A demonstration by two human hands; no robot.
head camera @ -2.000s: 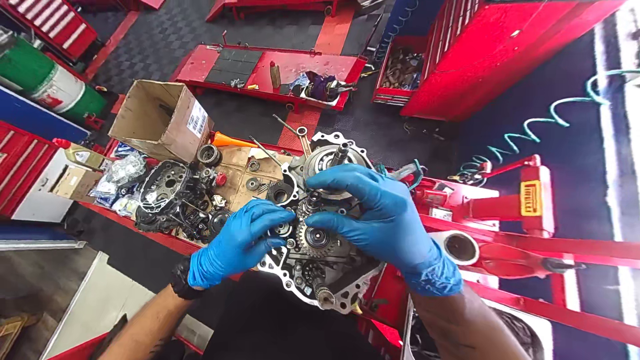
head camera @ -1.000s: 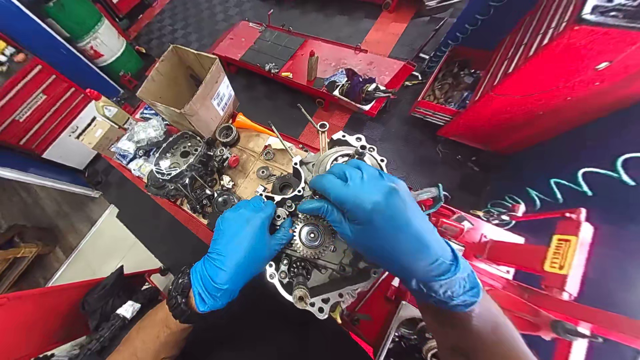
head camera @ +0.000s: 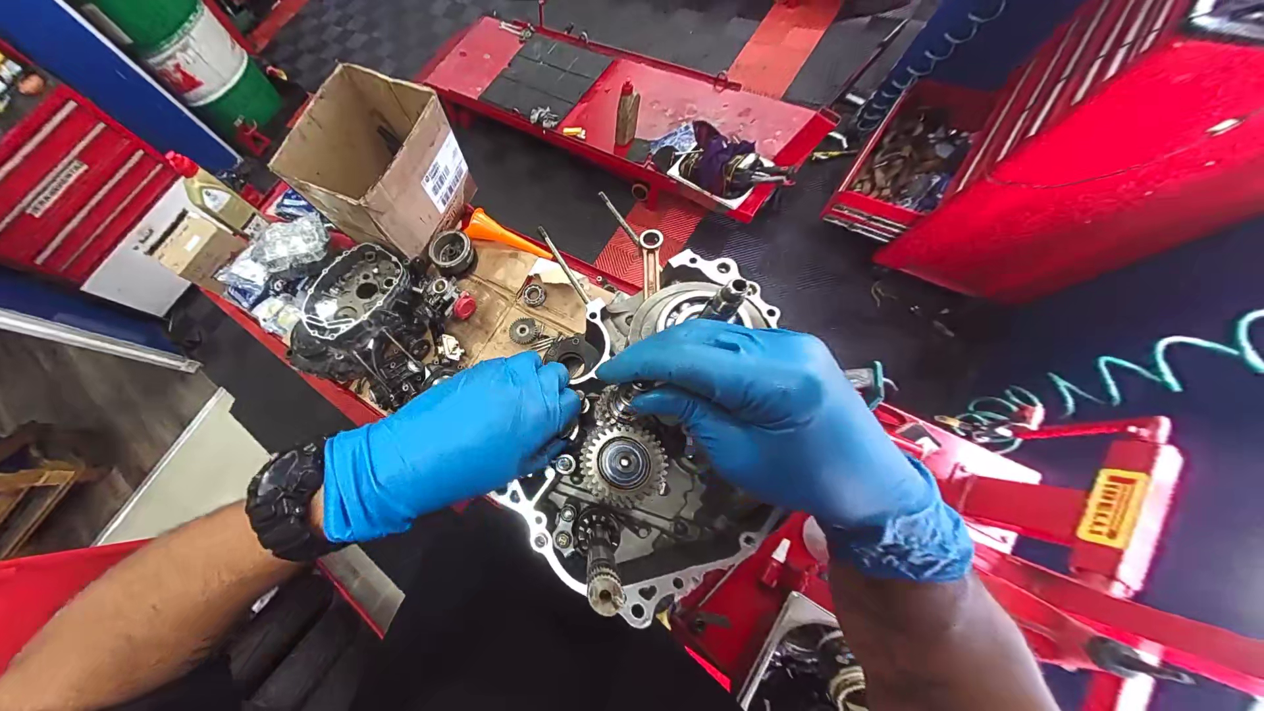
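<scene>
An engine crankcase half (head camera: 642,592) lies with its inside facing up, holding a toothed gear (head camera: 624,462), a splined shaft (head camera: 603,578) and the crankshaft end (head camera: 729,298). A connecting rod (head camera: 651,259) stands out at its far side. My left hand (head camera: 459,439), in a blue glove, has its fingers curled at the case's left inner edge; its fingertips are partly hidden. My right hand (head camera: 765,410), also gloved, reaches over the case with thumb and fingers around a smaller gear (head camera: 620,403) above the toothed gear. Whether either hand grips a part cannot be told.
Left of the case are a second engine case (head camera: 355,306), a cardboard box (head camera: 341,168), an orange funnel (head camera: 499,233) and loose gears (head camera: 524,330). A red lift (head camera: 691,109) stands beyond. A red stand (head camera: 1047,504) and an open drawer (head camera: 913,158) are at right.
My right hand has shifted off the large toothed gear, which it partly covered two seconds ago, toward the smaller gear. Both hands stay over the case. The view has shifted somewhat.
</scene>
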